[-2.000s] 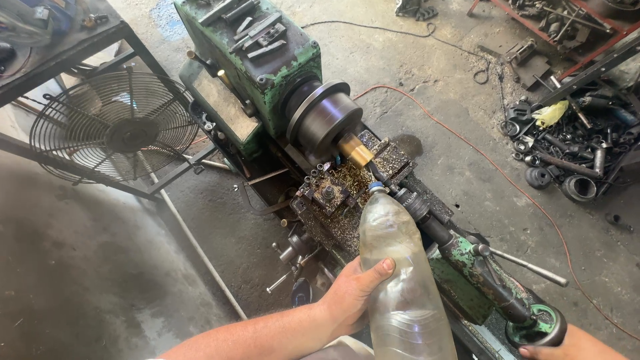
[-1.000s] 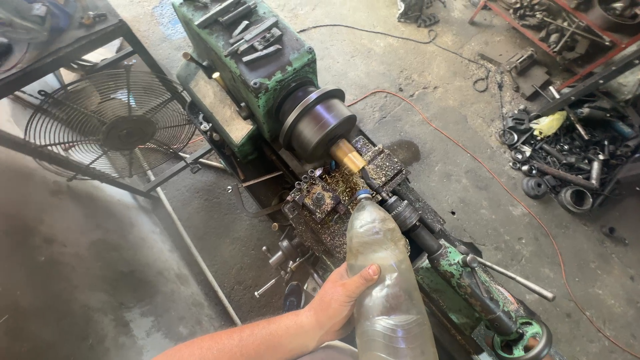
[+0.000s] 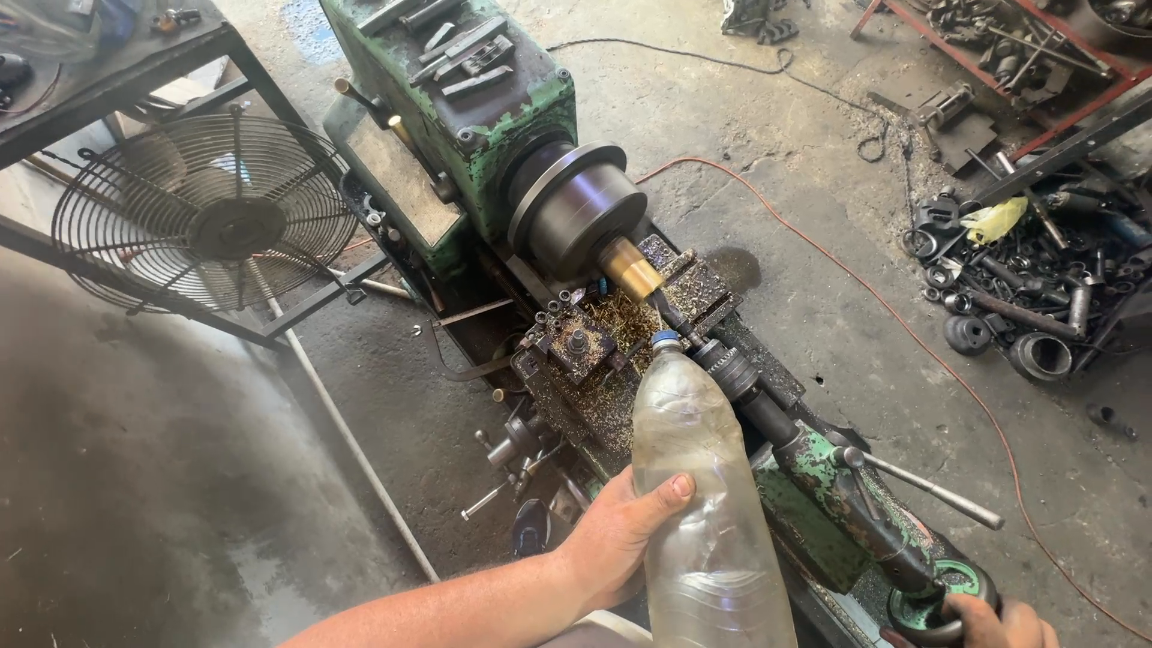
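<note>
My left hand is closed around a clear plastic bottle of liquid, its blue cap pointing at the drill bit. A thin stream seems to run from the cap to the bit. The bit sits in the tailstock's drill chuck and meets the end of a brass cylinder, which the lathe chuck holds. My right hand has its fingers on the tailstock handwheel at the bottom right, partly cut off by the frame. Brass chips lie around the tool post.
A caged fan stands at the left by a metal table frame. Loose tools lie on the green headstock. The tailstock's lever sticks out to the right. An orange cable crosses the floor near a heap of metal parts.
My right hand, out of view one second ago, is back at the handwheel. My left hand still holds the bottle close to the drill.
</note>
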